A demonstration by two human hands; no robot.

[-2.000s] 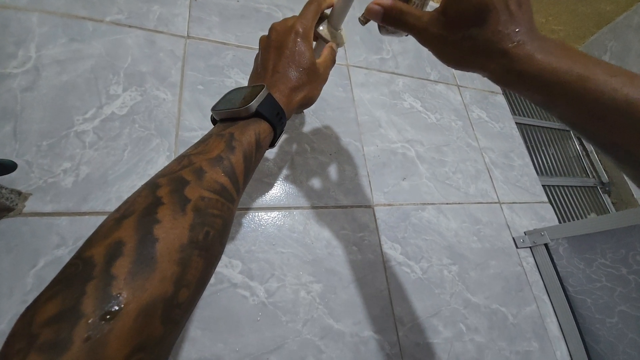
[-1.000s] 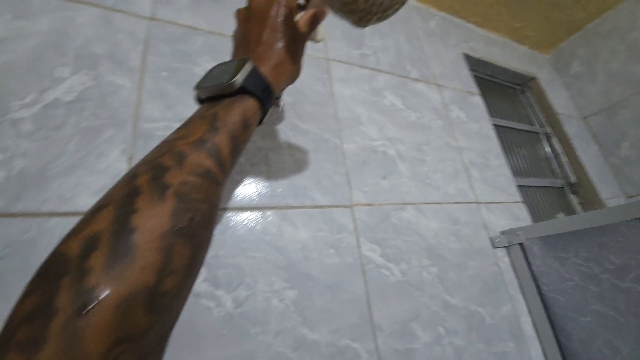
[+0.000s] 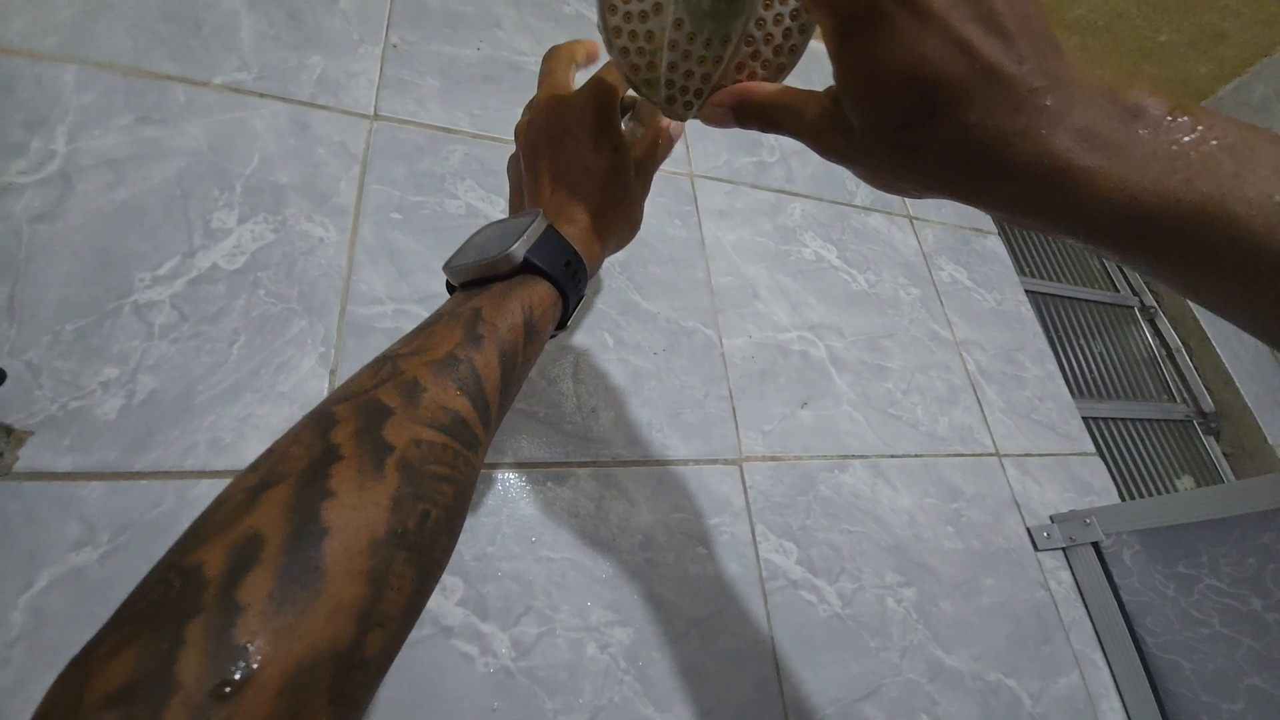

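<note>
A shower head (image 3: pixel 690 50) with many small round nozzles is at the top edge of the head view, its upper part cut off. My right hand (image 3: pixel 840 90) grips its right side, with the thumb at the lower rim. Just left of and below it, my left hand (image 3: pixel 585 150) has its fingers partly curled near a small pale piece that shows only in part. Whether the fingers close on that piece is hidden. A smartwatch (image 3: pixel 500 250) with a dark strap is on my left wrist. Water drops lie on both forearms.
Grey marbled wall tiles (image 3: pixel 850 330) fill the background. At the right is a louvered window (image 3: pixel 1110 350) with a metal frame. Below it stands a metal-framed panel (image 3: pixel 1190 580). A chipped tile edge (image 3: pixel 12 445) shows at the far left.
The shower head now shows its nozzle face beside my left hand; two seconds ago a pale pipe showed there. My right hand is back in view after being out of sight one second ago.
</note>
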